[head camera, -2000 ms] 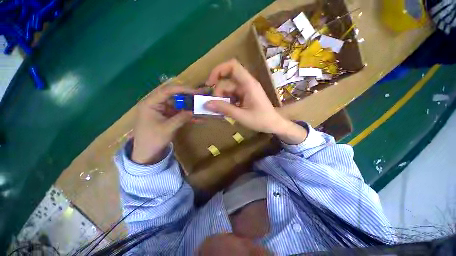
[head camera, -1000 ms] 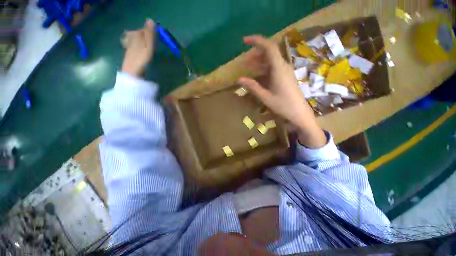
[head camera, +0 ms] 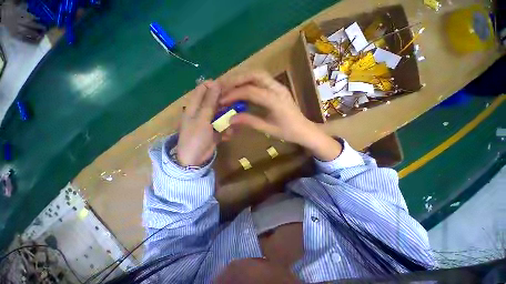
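Note:
A blue battery pack (head camera: 237, 106) with a pale-yellow rectangle (head camera: 224, 120) on it is held between both hands above the work tray. My left hand (head camera: 198, 119) grips its left side. My right hand (head camera: 269, 108) holds its right side, thumb near the pale-yellow piece. The fingers hide much of the pack. The work tray (head camera: 233, 180) lies beneath the hands, with small pale-yellow squares (head camera: 244, 163) in it. Another blue pack (head camera: 162, 36) with a thin lead lies on the green belt beyond my left hand.
The parts box (head camera: 314, 91), heaped with white and amber pieces, stands right of my right hand. A fat yellow roll (head camera: 469, 30) is at the far right of the bench. Many blue packs (head camera: 52, 11) lie heaped at the upper left. A speckled metal plate (head camera: 72, 222) is at the lower left.
My left hand has come back from over the belt to my right hand. A blue pack now lies on the belt, and another pack with a pale-yellow piece is between the hands.

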